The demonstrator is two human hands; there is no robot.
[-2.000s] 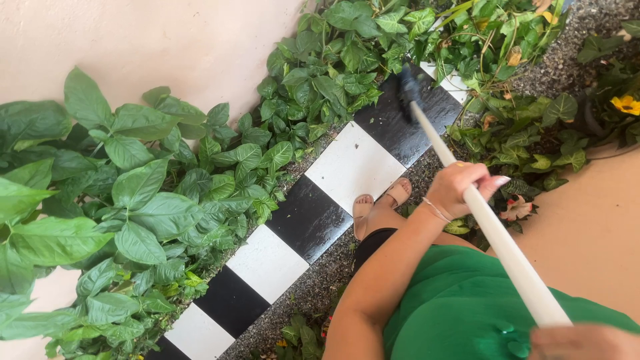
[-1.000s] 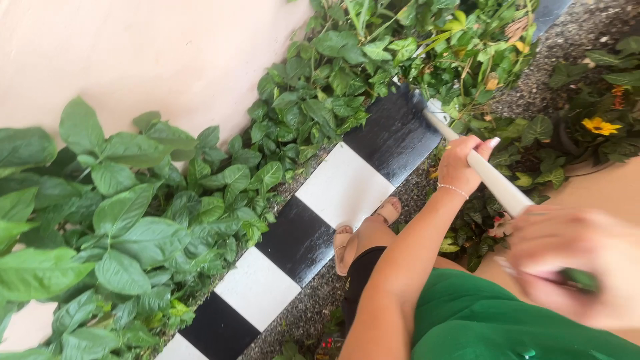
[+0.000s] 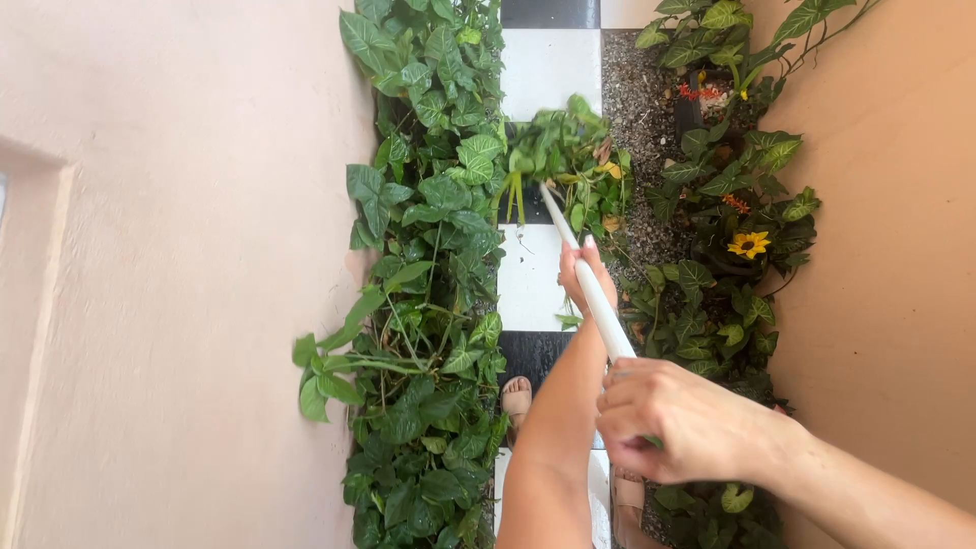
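Observation:
A white pole [image 3: 608,320] runs up the middle of the head view. My left hand [image 3: 589,278] grips it midway, and my right hand [image 3: 663,419] is closed around its near end. The far end of the pole reaches a heap of cut vines and leaves [image 3: 572,156], some yellowed, lying across a black tile. Leaves hide whatever is fixed to that end. White tile [image 3: 526,282] and black tile [image 3: 534,354] lie between the heap and my sandalled feet, with a few loose bits on the white one.
Dense green leafy plants [image 3: 427,305] line the left side against a pale wall [image 3: 191,267]. Gravel [image 3: 633,99] borders the tiles on the right, with potted plants [image 3: 694,305], a yellow flower [image 3: 748,245] and an orange-toned wall [image 3: 877,267].
The view has turned to look straight along the tiles. A heap of leaves now covers the pole's far end, where a dark head showed two seconds ago. Both hands remain on the pole.

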